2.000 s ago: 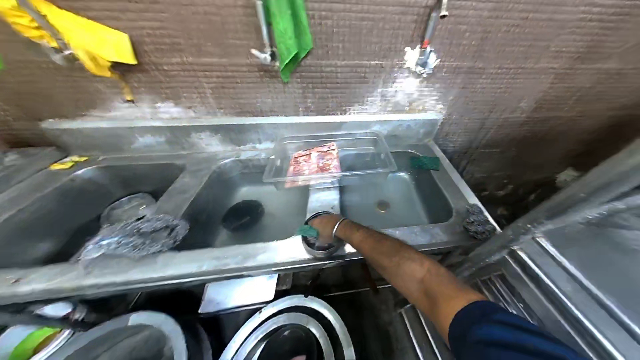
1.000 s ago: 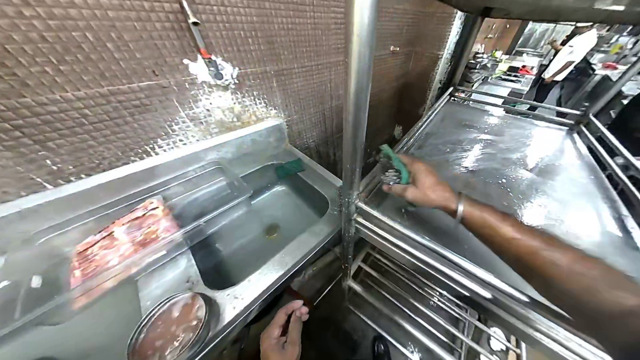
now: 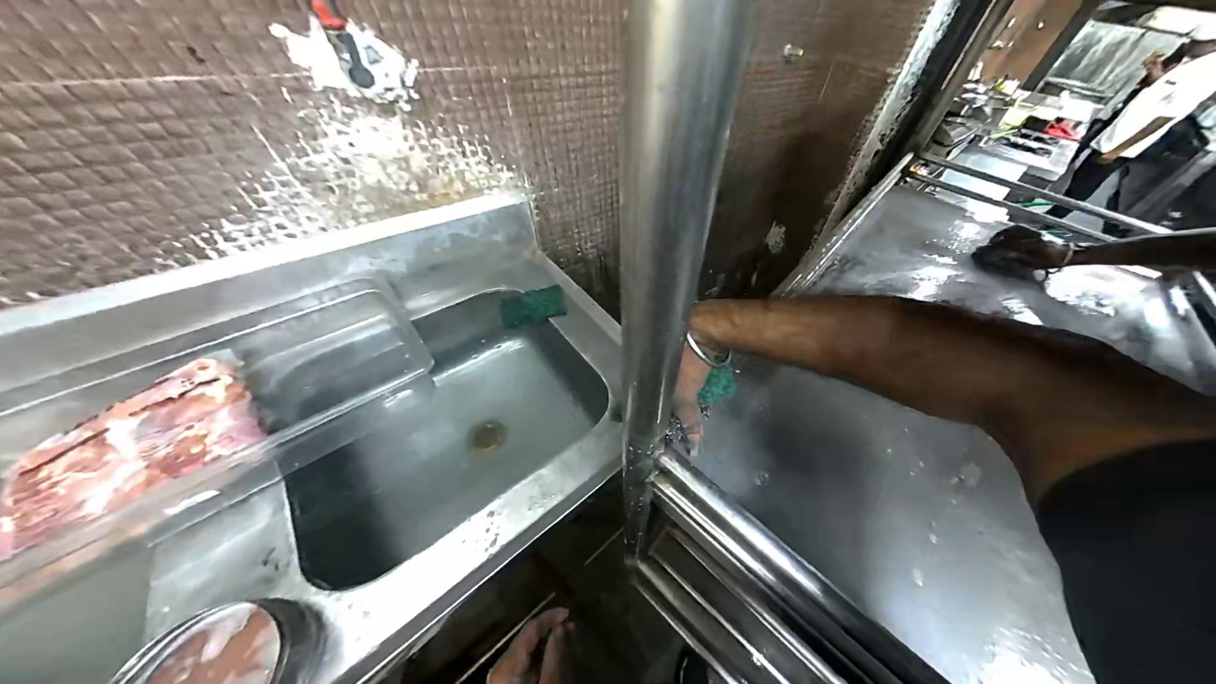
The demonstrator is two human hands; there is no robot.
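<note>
My right hand (image 3: pixel 692 391), with a bracelet at the wrist, is partly hidden behind the upright steel post (image 3: pixel 670 218). It holds a green scouring pad (image 3: pixel 717 385) and what looks like a metal scrubber (image 3: pixel 676 432) against the near left edge of the wet steel shelf (image 3: pixel 836 484). Low in the head view, my left hand (image 3: pixel 537 651) shows only in part, below the sink rim; its fingers look slightly apart and nothing is seen in them. The steel sink (image 3: pixel 532 494) stands left of the post.
A clear plastic tray (image 3: pixel 418 356) holding packed raw meat (image 3: pixel 142 437) lies across the sinks. A second green pad (image 3: pixel 532 306) rests on the basin's far corner. A round metal container (image 3: pixel 218 651) stands at the near rim. Another person's hand (image 3: pixel 1021 252) touches the shelf's far part.
The view has swung right from the sinks to the shelf. My right hand has gone from the round container at the sink to the shelf edge, behind the post.
</note>
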